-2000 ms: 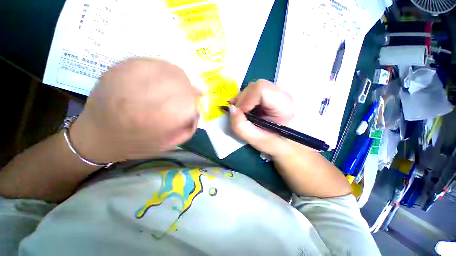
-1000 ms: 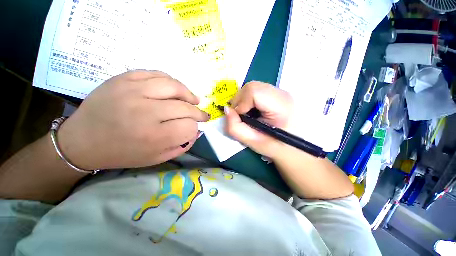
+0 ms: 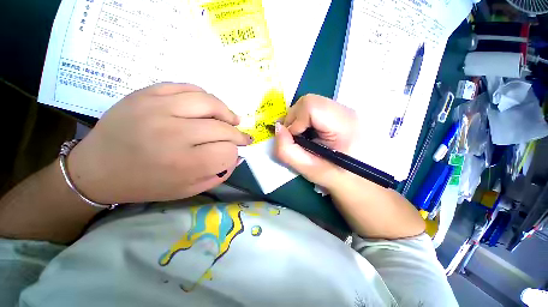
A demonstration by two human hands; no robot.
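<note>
A yellow label strip on white backing lies over a printed inspection sheet. My right hand holds a black pen, its tip on the lower end of the strip. My left hand lies over the strip's lower left edge, fingertips on the label; whether it pinches the strip or only presses it is hidden. The white end of the backing sticks out below the label between my hands.
More white sheets lie at the right with a ballpoint pen on them. Beyond them are a blue-handled tool, a green-and-white label strip, crumpled clear plastic and a fan at the top right. The dark green mat shows between the sheets.
My left hand moved slightly left and settled flat beside the label, fingers extended. My right hand and pen shifted only slightly at the label's lower end.
</note>
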